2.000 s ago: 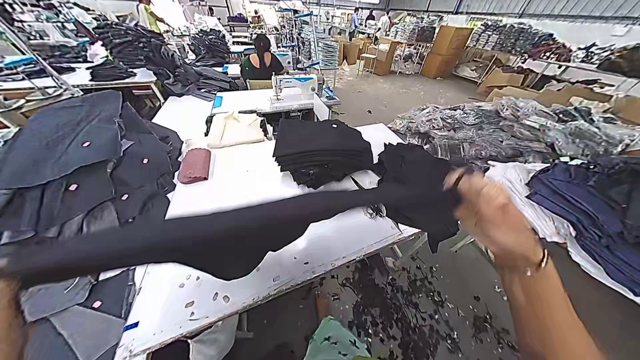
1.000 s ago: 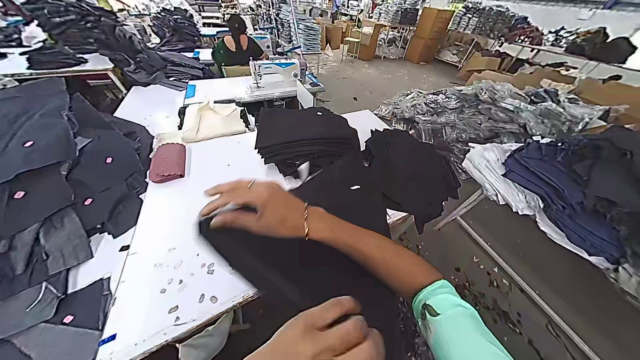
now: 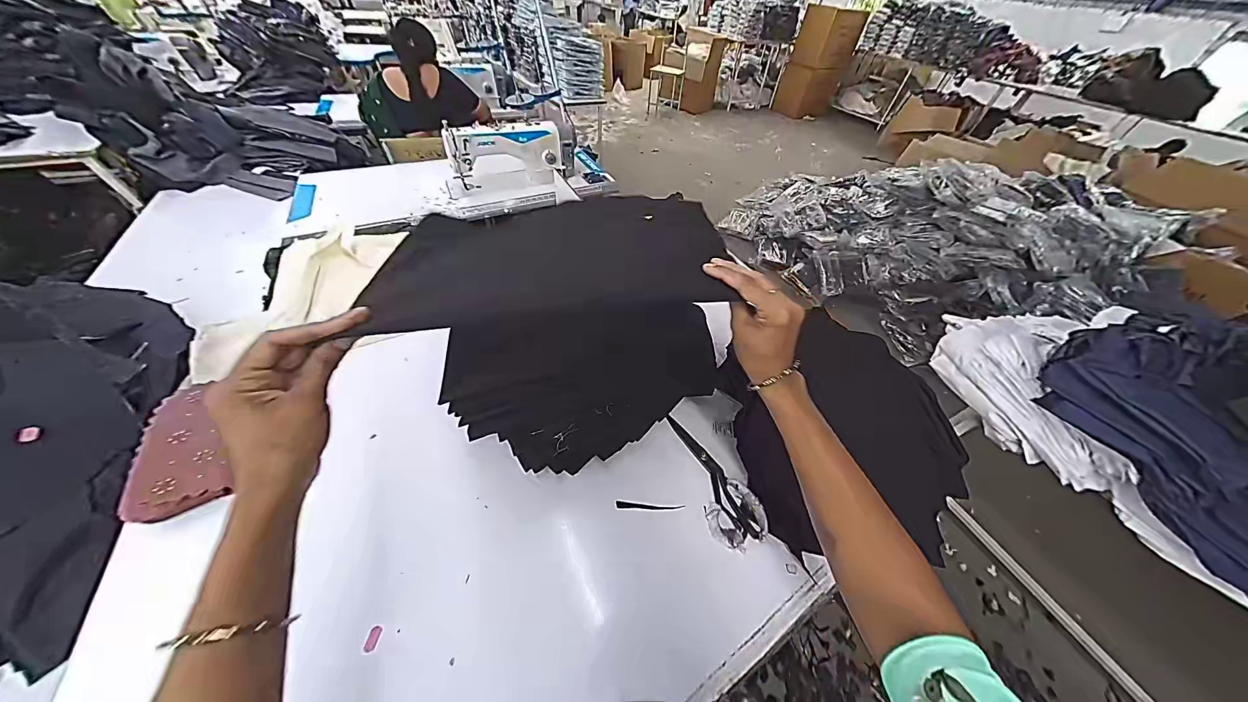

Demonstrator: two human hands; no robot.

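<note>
A folded black fabric piece is stretched between my two hands, over a stack of black cut fabric. My left hand pinches its left corner between thumb and fingers. At its right edge, my right hand grips the cloth. Fabric shears lie on the white table below my right hand, their handles wrapped in something clear. Beside the shears, another black fabric pile is partly behind my right forearm. A pink patterned cloth bundle lies left of my left hand, and cream fabric lies behind it.
Dark fabric pieces cover the left side. A sewing machine stands beyond the stack, with a seated person behind it. To the right are plastic-wrapped packets and white and navy garments. Scraps litter the floor.
Both hands have moved from the near part of the table to above the black stack, with the black piece held between them. The shears now show beside the stack.
</note>
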